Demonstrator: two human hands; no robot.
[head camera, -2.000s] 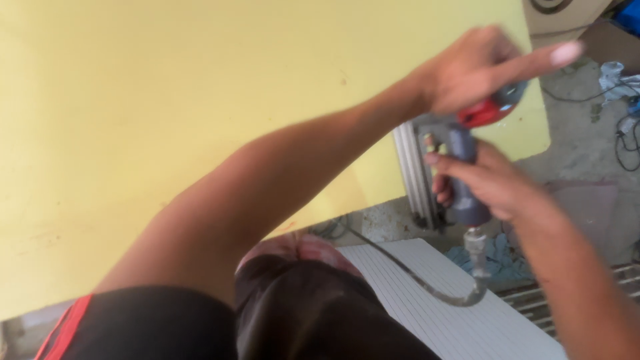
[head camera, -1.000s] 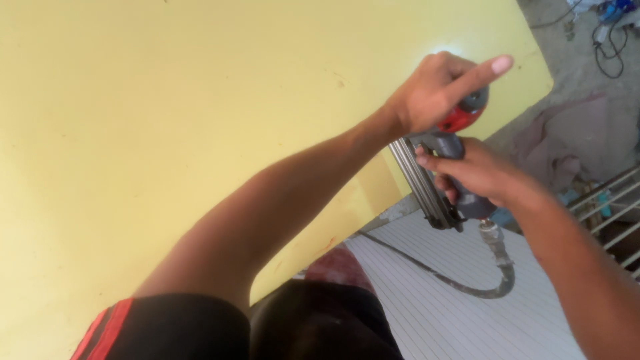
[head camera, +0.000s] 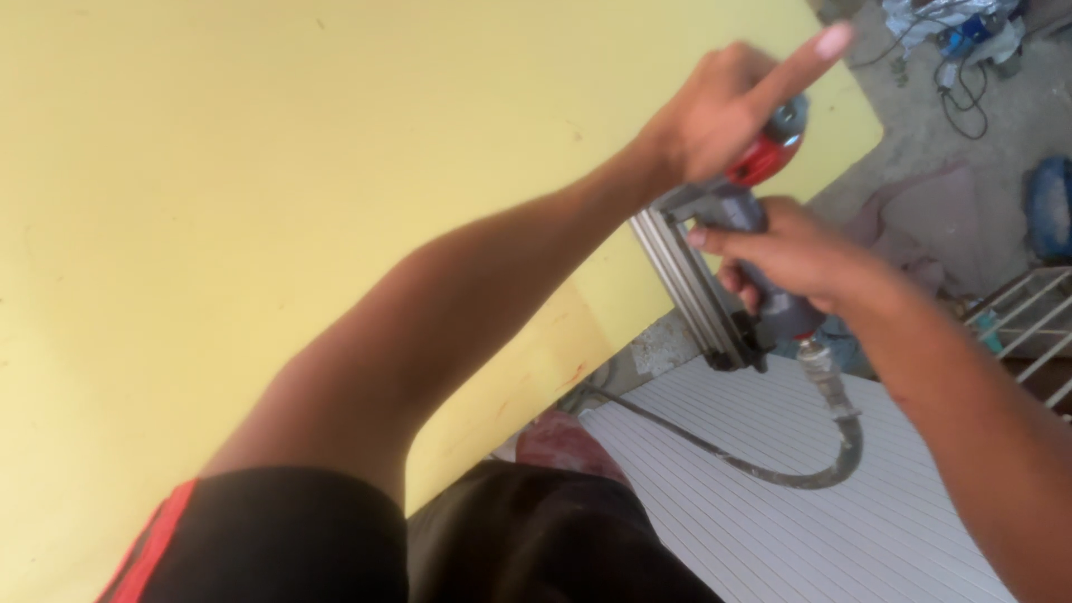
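My right hand (head camera: 779, 251) grips the grey handle of a pneumatic nail gun (head camera: 766, 159), which has a red and metallic head and a long silver magazine. An air hose (head camera: 804, 479) runs from a taped fitting at the handle's base and curves left. My left hand (head camera: 720, 109) lies beside the gun's head with one finger stretched out to the upper right; whether it touches the head cannot be told. Beneath both the hand and the gun's head is a large yellow foam or board sheet (head camera: 293, 167). The gun's nose is hidden.
A white grooved panel (head camera: 787, 536) lies below, next to my legs. A metal rack (head camera: 1038, 318) stands at the right. On the concrete floor are a crumpled cloth (head camera: 930, 218), a blue object (head camera: 1051, 209), and plastic bags with cables (head camera: 963, 33) at the upper right.
The view has shifted, bringing the blue object at the right into sight. Both hands remain at the nail gun, the right one around its handle throughout.
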